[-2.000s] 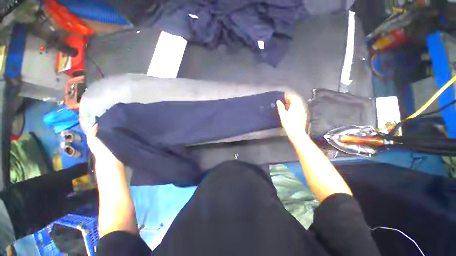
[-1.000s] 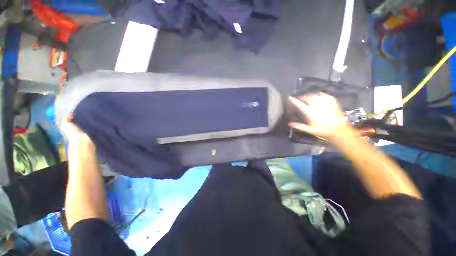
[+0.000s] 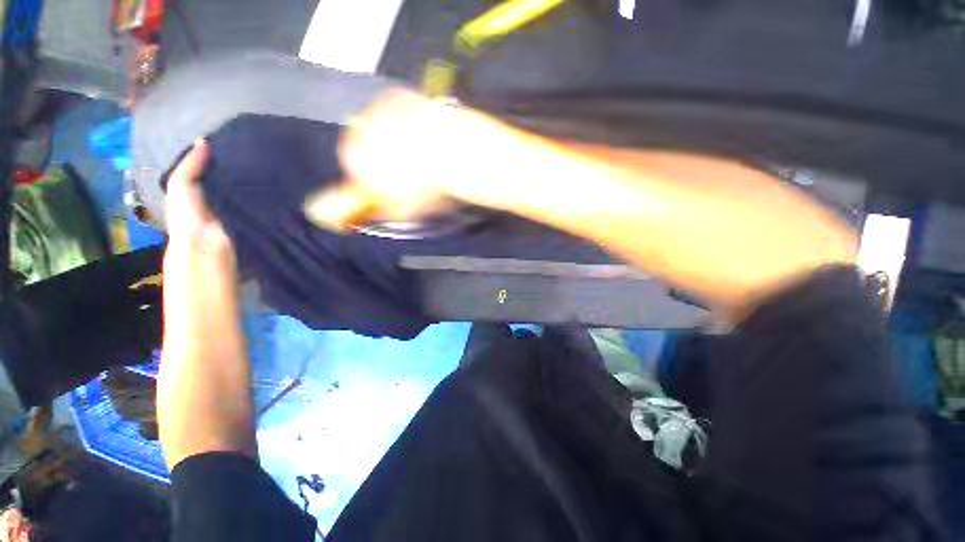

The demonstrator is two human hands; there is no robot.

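Observation:
The navy garment (image 3: 307, 249) lies over the light-grey padded arm (image 3: 228, 90) and hangs in folds off its near edge. My left hand (image 3: 196, 201) holds the garment's edge at the arm's left end. My right hand (image 3: 392, 159), blurred, grips the steam iron (image 3: 423, 226) on the garment near the middle. Only a little of the iron's metal shows under my hand and forearm. My right forearm hides the garment's right part.
The black hose (image 3: 677, 127) crosses the dark table behind my right forearm. A yellow line (image 3: 508, 19) runs up from my right hand. A white card (image 3: 349, 32) lies beyond the grey arm. A blue basket (image 3: 122, 429) stands at lower left.
My right hand has taken the iron from the right and brought it left onto the garment. The hose and yellow line moved with it. My left hand stays at the arm's left end.

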